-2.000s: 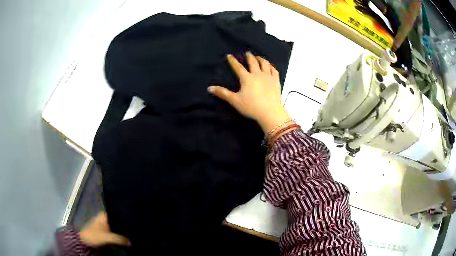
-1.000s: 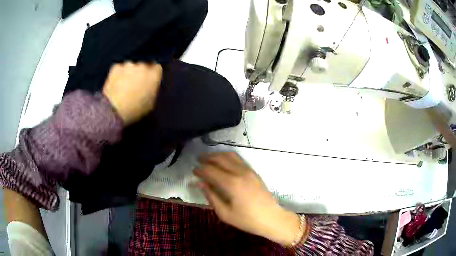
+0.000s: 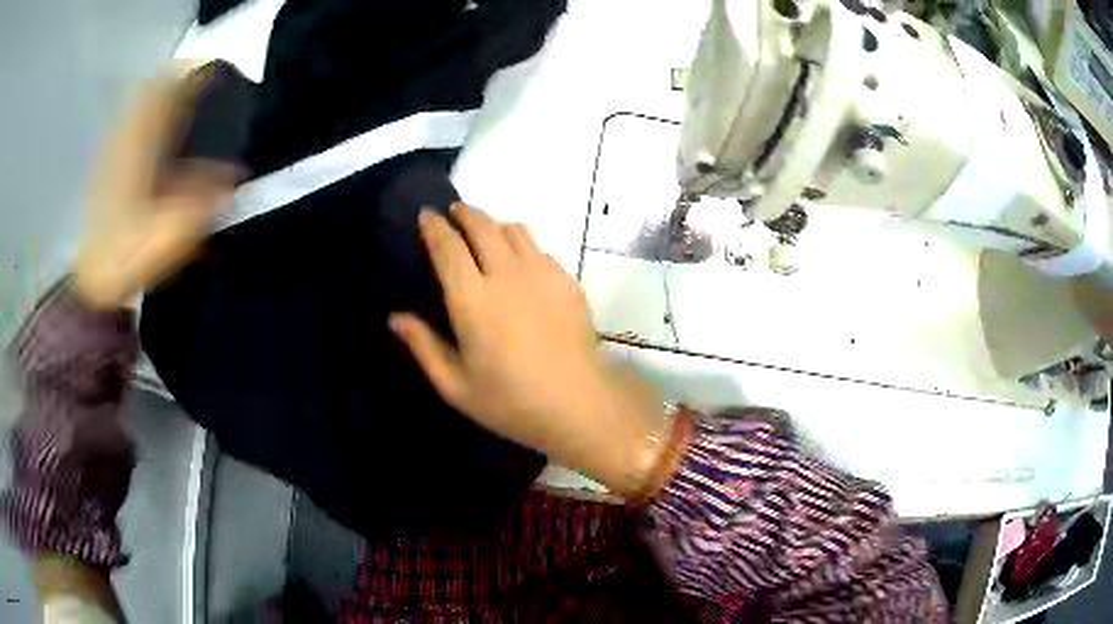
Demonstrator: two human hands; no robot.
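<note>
A large black cloth (image 3: pixel 317 329) covers the left part of the white table and hangs over its front edge toward the lap. A curved white-faced band (image 3: pixel 348 156) crosses the cloth. My right hand (image 3: pixel 519 335) lies on the cloth with its fingers apart, right of the middle. My left hand (image 3: pixel 140 201) is blurred at the far left, with a dark fold of cloth (image 3: pixel 214 116) at its fingers. The cream-white sewing machine head (image 3: pixel 842 110) stands right of the cloth. Its presser foot area (image 3: pixel 738 238) has no cloth under it.
The white machine table (image 3: pixel 781 427) has a front edge above the red checked apron (image 3: pixel 488 567). A white tray (image 3: pixel 1050 561) with red and black items is at the right front corner. Green cloth and a panel lie at the upper right. Grey floor shows at the left.
The cloth has been turned or spread, so the white band now shows. My right hand has moved from the bare table onto the cloth. My left hand has moved to the far left.
</note>
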